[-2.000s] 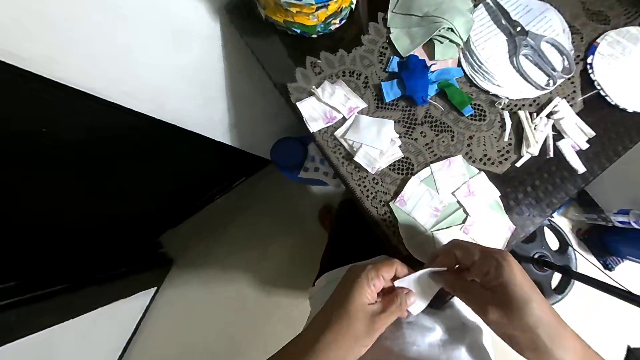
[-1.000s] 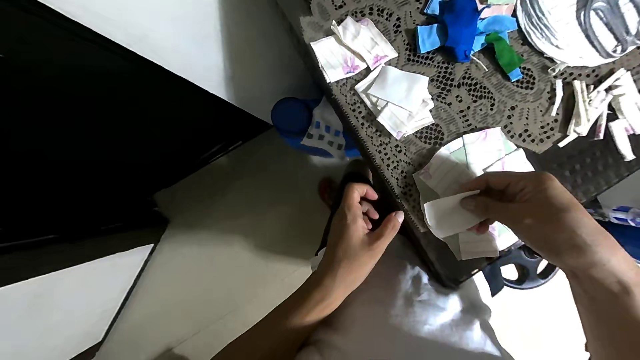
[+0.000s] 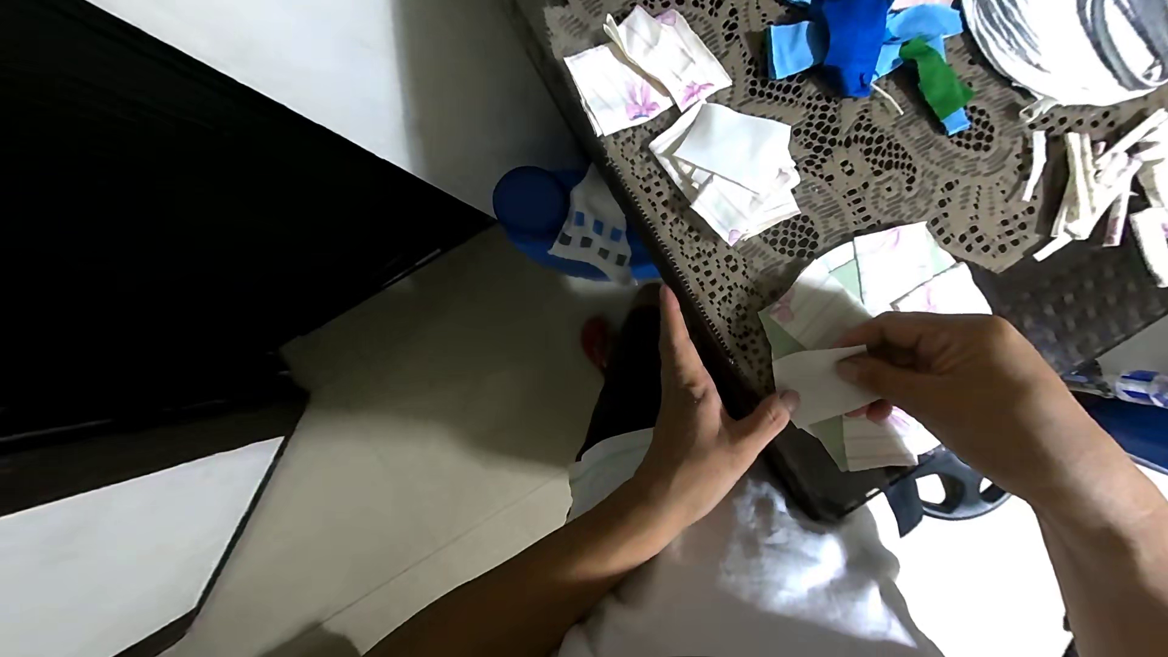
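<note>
A folded white fabric piece (image 3: 821, 383) is pinched between the thumb and fingers of my right hand (image 3: 940, 383), over a round green fabric base (image 3: 830, 438). Floral fabric pieces (image 3: 899, 260) lie around that base at the table corner. My left hand (image 3: 703, 411) is at the table edge with thumb and index finger spread; its thumb tip is by the left edge of the white piece. Two piles of cut fabric, one floral (image 3: 639, 73) and one mostly white (image 3: 735, 160), rest on the lace cloth (image 3: 712, 265).
Blue cloth pieces (image 3: 853, 46) and a green one (image 3: 938, 82) lie farther back. At the right are a round white stack (image 3: 1068, 46) and rolled fabric strips (image 3: 1095, 192). A blue object (image 3: 534, 205) with checked cloth stands beside the dark table edge (image 3: 675, 265).
Both hands held the white piece over my lap at first; my right hand has carried it to the round base. My left hand let go and is now at the table edge. The view has shifted.
</note>
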